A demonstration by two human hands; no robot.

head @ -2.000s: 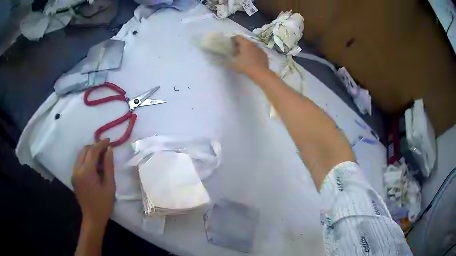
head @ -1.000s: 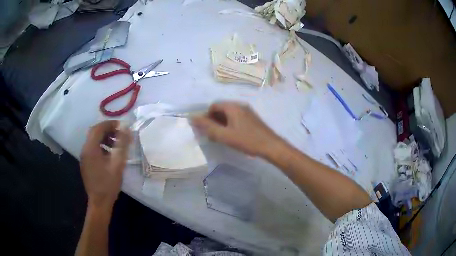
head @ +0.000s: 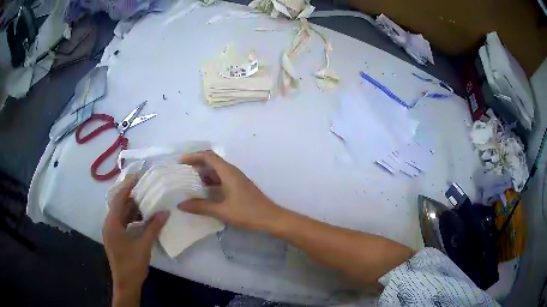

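Note:
A fanned bundle of cream pocket pieces (head: 183, 231) is between my two hands at the near left of the table. My left hand (head: 129, 231) grips its left side. My right hand (head: 225, 195) grips its right side, fingers behind and thumb in front. A white tie strip (head: 150, 152) lies behind the bundle, partly hidden by it and my hands. The grey pressing template (head: 253, 246) lies flat to the right of the bundle, partly covered by my right forearm.
Red-handled scissors (head: 123, 127) lie open at the left. A labelled cream pocket stack (head: 237, 90) sits farther back, with crumpled cream strips (head: 294, 57) beside it. White pieces (head: 375, 129) lie at the right. The iron (head: 459, 237) stands at the right edge, near cloth scraps (head: 499, 147).
The labelled cream stack was set down on the table and my right hand came back. Both hands now grip the near bundle, which is fanned. The view has shifted, showing the iron.

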